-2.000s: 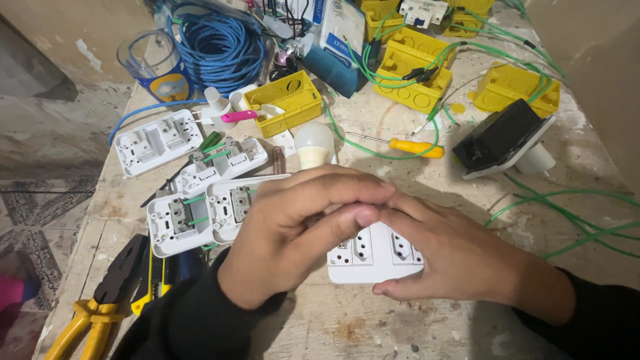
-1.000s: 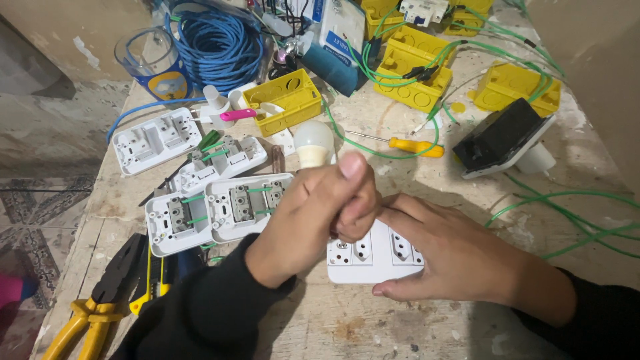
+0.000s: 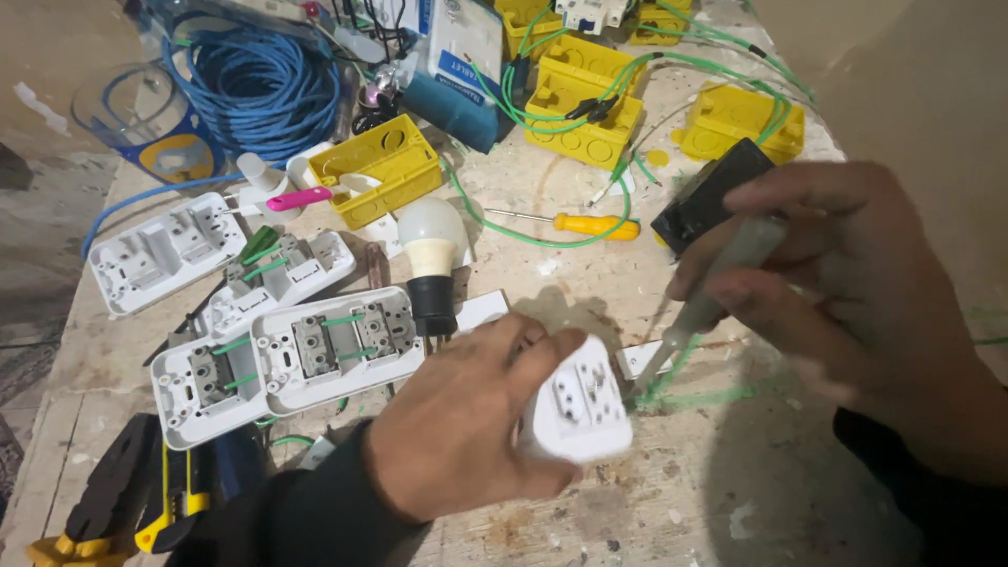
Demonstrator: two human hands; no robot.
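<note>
My left hand [image 3: 472,417] grips a white multi-socket outlet unit [image 3: 587,409] by its edges, tilted, its socket faces turned up and to the right. My right hand [image 3: 819,307] holds a screwdriver with a translucent handle [image 3: 728,272] between thumb and fingers. The screwdriver slants down and left, its blurred tip low, just right of the outlet unit. Near that tip are a small white plate [image 3: 644,360] and blurred green wire [image 3: 693,378]. White outlet housings [image 3: 339,350] with sockets joined by green wires lie left of my left hand.
A light bulb in a black holder [image 3: 432,303] lies behind my left hand. Yellow electrical boxes [image 3: 378,169], a yellow-handled screwdriver [image 3: 594,226] and coiled blue cable [image 3: 256,94] are farther back. A black device [image 3: 713,193] is beside my right fingers. Pliers [image 3: 114,480] and a utility knife [image 3: 175,504] lie front left.
My right hand has left the outlet unit, moved right and now holds a screwdriver. My left hand has closed on the unit, which is now tilted.
</note>
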